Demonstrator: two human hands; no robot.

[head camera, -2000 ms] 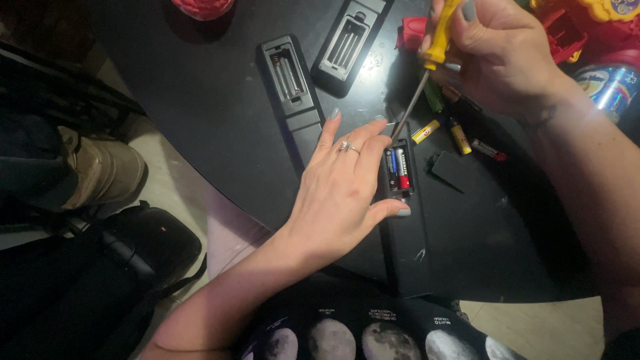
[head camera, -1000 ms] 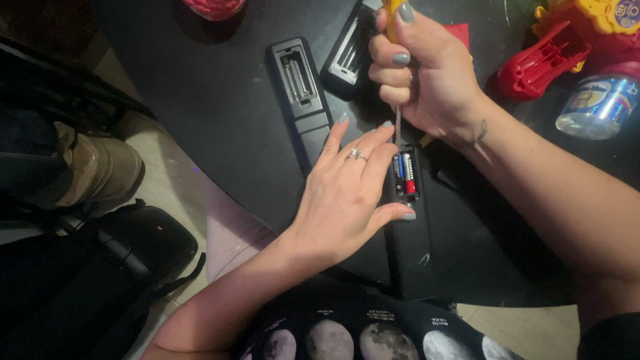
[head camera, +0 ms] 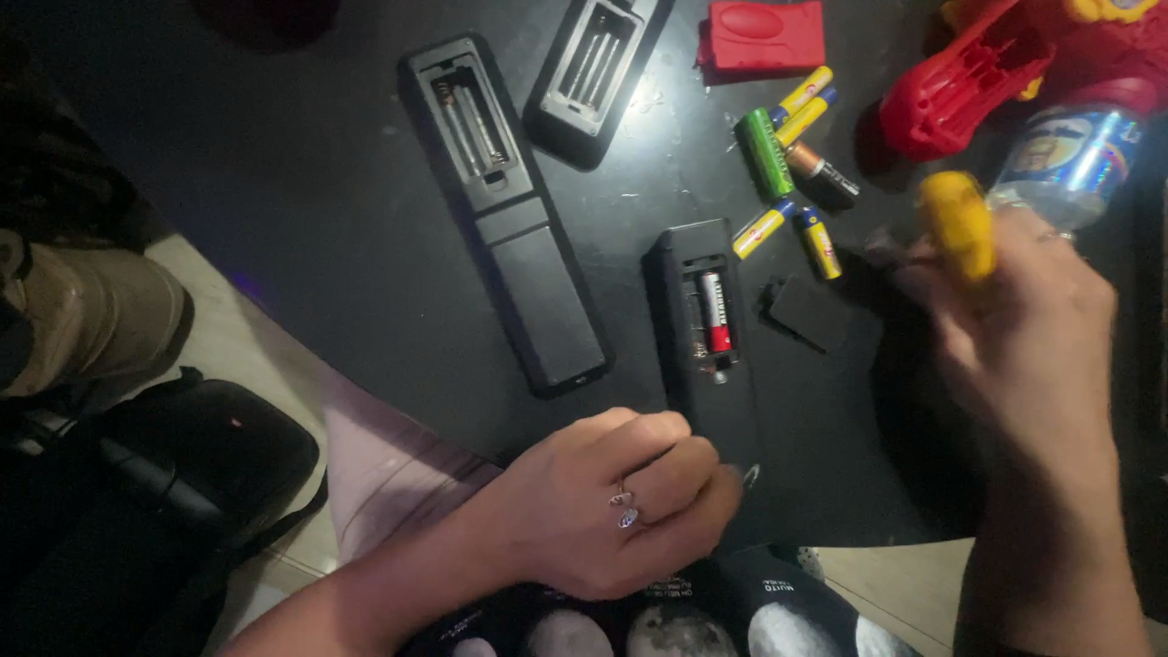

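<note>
A black remote control (head camera: 707, 365) lies on the dark table with its battery compartment uncovered and one red-and-white battery (head camera: 717, 312) inside. Over its lower end rests my left hand (head camera: 630, 502), fingers curled down; whether they hold anything is hidden. My right hand (head camera: 1013, 301), blurred, grips a yellow-handled screwdriver (head camera: 958, 228) to the right of the loose batteries. A small black battery cover (head camera: 808, 315) lies between that remote and my right hand. Near it are several loose batteries, among them a green one (head camera: 768, 153) and a copper-and-black one (head camera: 823, 174).
Two larger remotes, one long (head camera: 538, 274) and one partly out of view (head camera: 589, 82), lie with compartments uncovered at the upper left. A red plastic piece (head camera: 766, 36), a red toy part (head camera: 958, 82) and a plastic bottle (head camera: 1068, 164) stand farther back.
My right hand has moved right with the screwdriver, away from the remote. My left hand has drawn back toward me, its fingers now curled. The compartment showed two batteries earlier and shows one now.
</note>
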